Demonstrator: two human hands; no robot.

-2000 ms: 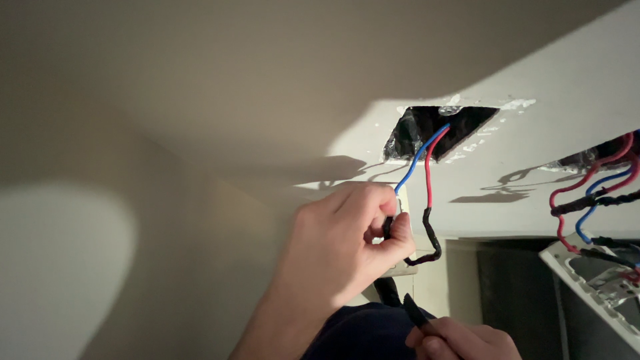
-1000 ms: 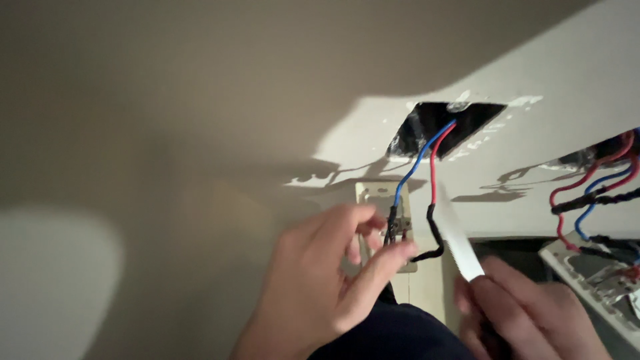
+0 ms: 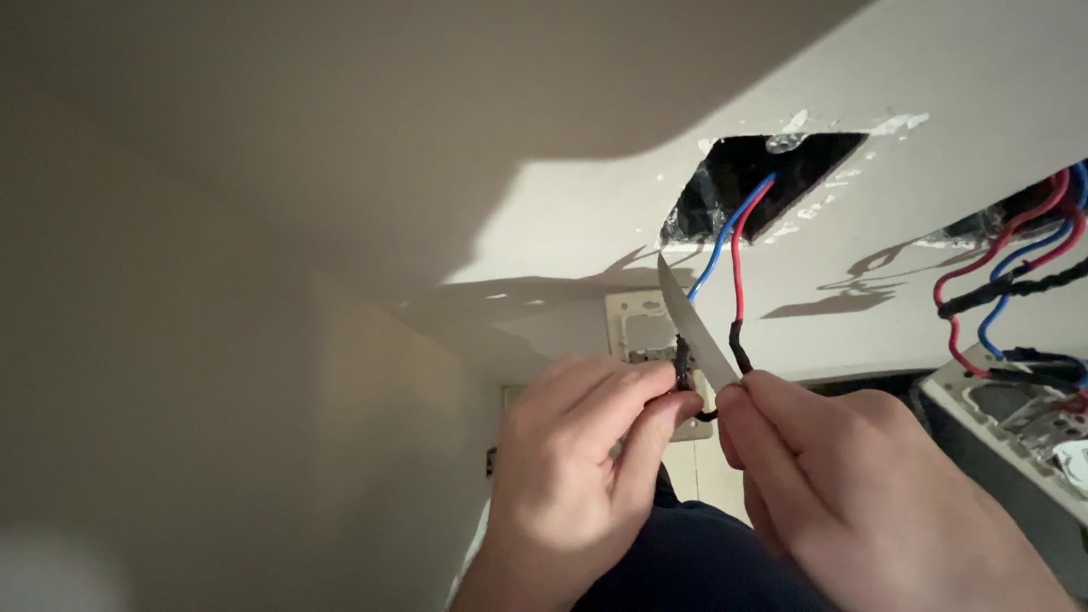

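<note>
My left hand (image 3: pixel 586 450) pinches a wire joint wrapped in black tape (image 3: pixel 682 364) between thumb and fingers. My right hand (image 3: pixel 824 463) grips a knife, its handle hidden in the fist. The knife's blade (image 3: pixel 695 327) points up and to the left and crosses close beside the taped joint; whether it touches cannot be told. A blue wire (image 3: pixel 718 246) and a red wire (image 3: pixel 737 263) come out of a wall opening (image 3: pixel 765 187). The red one ends in black tape (image 3: pixel 739 344) above my right hand. A white socket plate (image 3: pixel 623 310) hangs behind my left hand.
At the right, a second wall opening (image 3: pixel 977 223) holds red and blue wires (image 3: pixel 1007 229), partly wrapped in black tape. They run to another socket plate (image 3: pixel 969 399) beside a dark surface. A white wall (image 3: pixel 544 212) with chipped edges surrounds the openings. Dark clothing (image 3: pixel 705 561) shows below my hands.
My right hand has come up from the bottom of the view with the knife, whose blade now lies beside the taped joint. My left hand has closed its fingers, which were looser one second ago.
</note>
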